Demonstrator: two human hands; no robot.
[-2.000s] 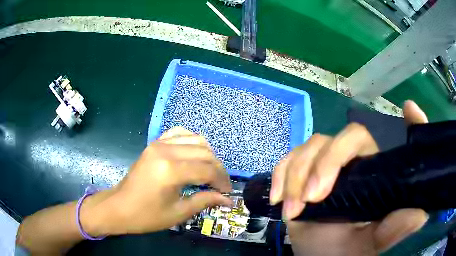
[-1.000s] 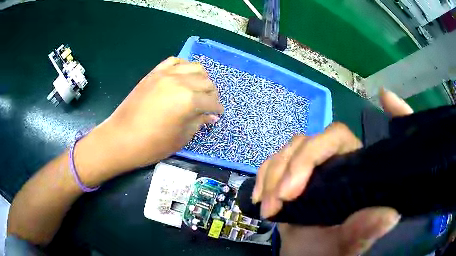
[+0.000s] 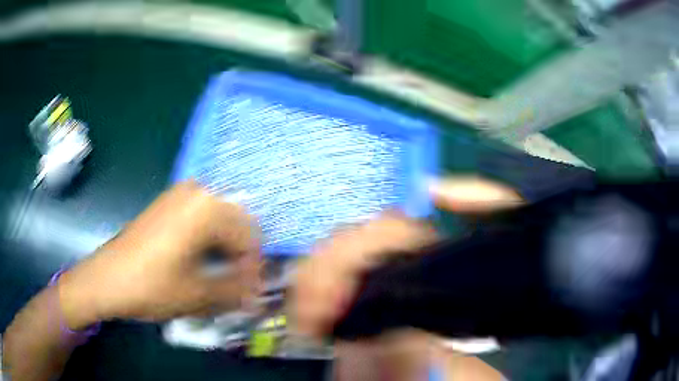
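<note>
The frame is badly blurred. My left hand [image 3: 175,257], with a purple band at the wrist, is over the left part of the unit, below the blue screw tray [image 3: 199,134]. Its fingers are curled; whether a screw is between them cannot be told. My right hand [image 3: 365,268] grips the black electric screwdriver [image 3: 476,279], which points left. Its tip is hidden by the fingers. The unit [image 3: 262,338] shows between and below my hands as a blurred yellow block and pale parts. Many silver screws [image 3: 313,164] fill the tray.
A waiting white unit [image 3: 64,152] lies on the dark-green bench [image 3: 126,89] at the left. A pale edge rail [image 3: 171,28] curves behind the tray. A grey beam [image 3: 573,74] stands at the upper right.
My left hand has moved out of the screw tray and down to the unit. The view has shifted and blurred. My right hand still holds the screwdriver, now nearer my left hand.
</note>
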